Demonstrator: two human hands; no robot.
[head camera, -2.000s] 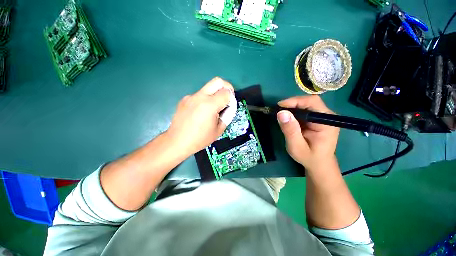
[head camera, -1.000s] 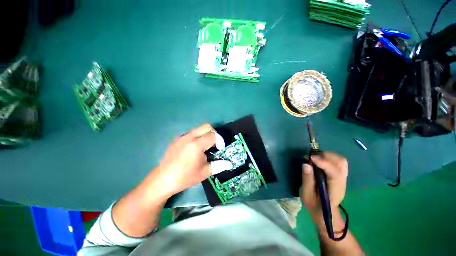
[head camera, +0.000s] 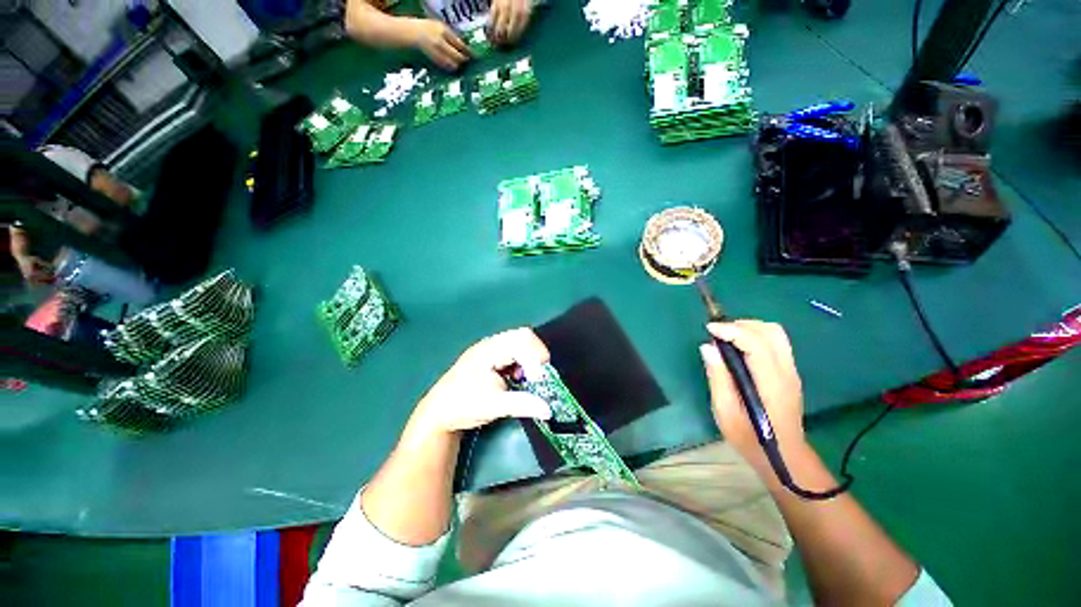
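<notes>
My left hand (head camera: 480, 385), with white coverings on its fingertips, grips the upper end of a green circuit board panel (head camera: 581, 445). The panel is tilted over the near left part of the black mat (head camera: 611, 368), its lower end by my lap. My right hand (head camera: 759, 385) holds the black soldering iron (head camera: 749, 403) like a pen. The iron's tip points up at the near rim of the round crusty tip-cleaning pot (head camera: 682, 243); whether it touches is too small to tell.
Board stacks stand beyond the mat (head camera: 548, 211) and at far right (head camera: 699, 83). A small board pile (head camera: 358, 314) and upright board rows (head camera: 178, 344) are at left. The soldering station (head camera: 948, 178) and black tray (head camera: 812, 202) are right. Another person's hands (head camera: 445, 42) work opposite. A metal rod (head camera: 826, 308) lies right.
The view has tilted up, showing more bench. My left hand has raised and tilted the panel from the mat. The iron has swung from the panel to the pot.
</notes>
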